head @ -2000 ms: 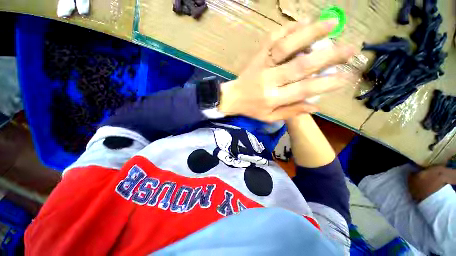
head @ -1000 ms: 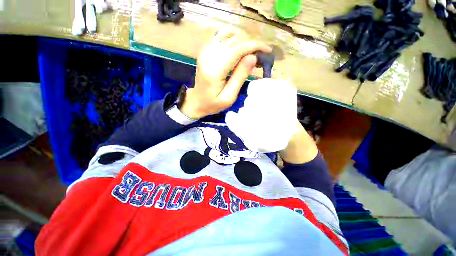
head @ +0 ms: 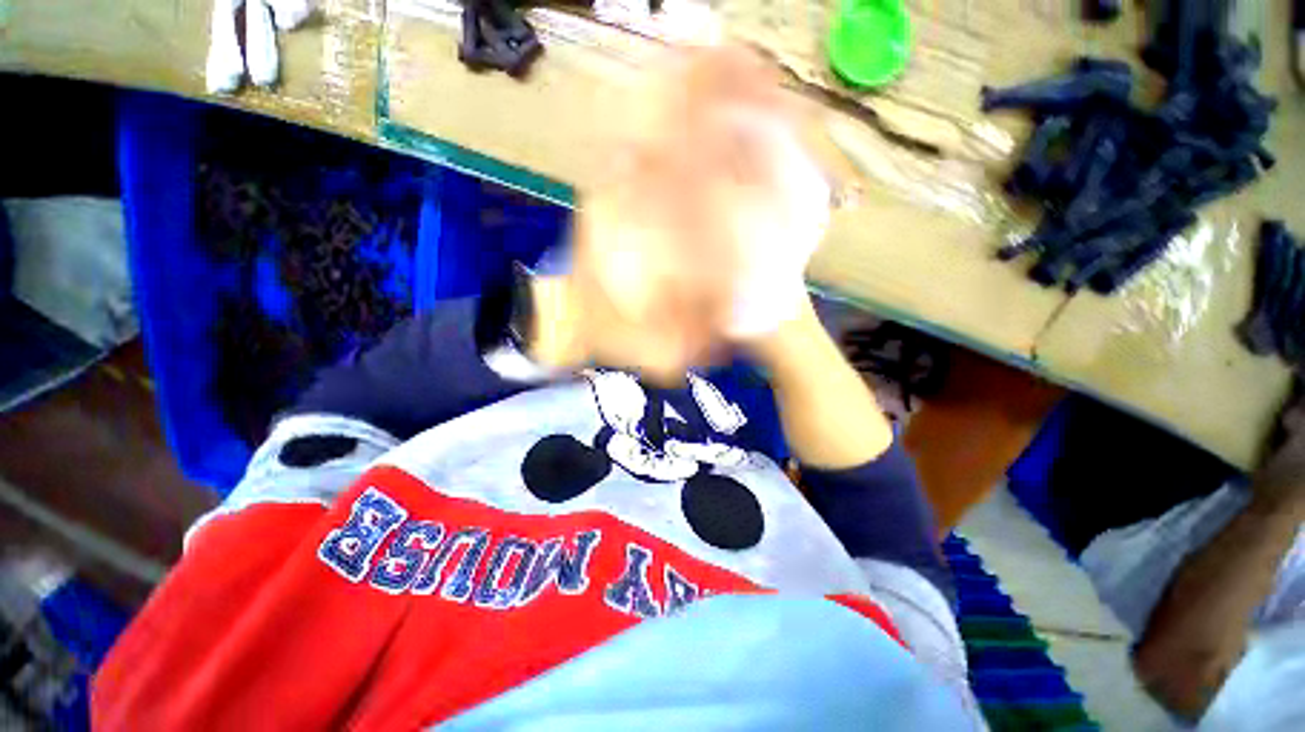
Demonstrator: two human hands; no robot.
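My bare left hand (head: pixel 651 236) is blurred at the middle of the table's front edge. My right hand (head: pixel 780 229), in a white glove, is pressed against it and mostly hidden behind it. Whether a part is between them cannot be seen. A loose heap of long black parts (head: pixel 1116 179) lies to the right on the cardboard-covered table (head: pixel 916 236). A small heap of short dark parts (head: pixel 497 39) lies at the upper left, beyond my left hand.
A bright green dish (head: pixel 870 40) lies beyond my hands. White gloves (head: pixel 243 43) lie at the far left. A blue bin (head: pixel 155 286) with small dark pieces stands below the edge. Another person's arm (head: pixel 1216 586) is at the lower right. An orange-brown tray (head: pixel 980 443) shows below the table.
My hands have come together and overlap. The dark part seen between them a second ago is no longer visible. The other person's bare forearm has come back into view at the right.
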